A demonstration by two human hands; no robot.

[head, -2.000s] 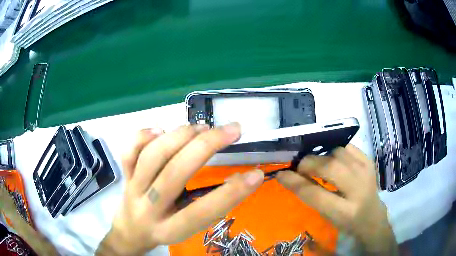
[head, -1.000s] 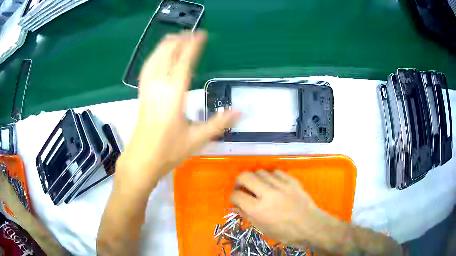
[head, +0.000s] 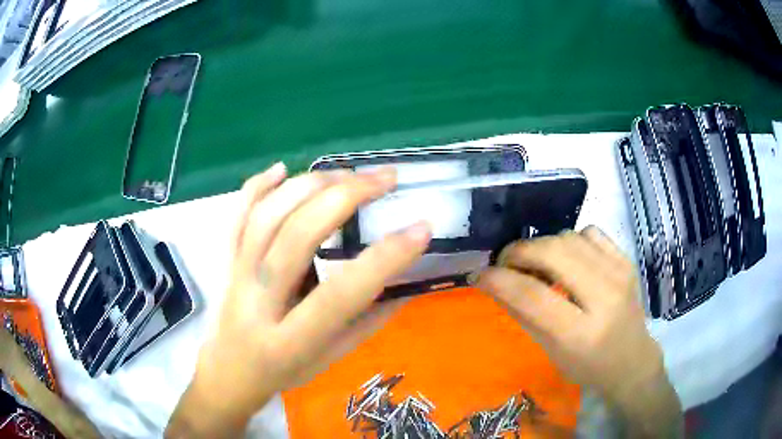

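A black middle frame [head: 506,210] with a silver rim is held tilted above the tray's far edge. My left hand [head: 317,266] grips its left part, fingers over the top rim, thumb on the face. My right hand [head: 574,300] is at its lower right edge, fingertips pinched together there; whether a side key is between them cannot be told. Another middle frame [head: 506,157] lies behind it on the white cloth, mostly hidden. The orange parts tray [head: 429,343] is below my hands, with loose side keys [head: 399,411] heaped near the bottom.
A stack of frames [head: 124,291] stands at left, a larger row [head: 694,206] at right. One frame [head: 186,116] lies on the green belt [head: 386,77]. White trays [head: 94,34] are at far left. Another person's arm [head: 39,386] is over a second orange tray [head: 30,321].
My left hand has come back from over the belt and now holds a frame. My right hand has left the tray for its edge. The frame on the belt sits further left.
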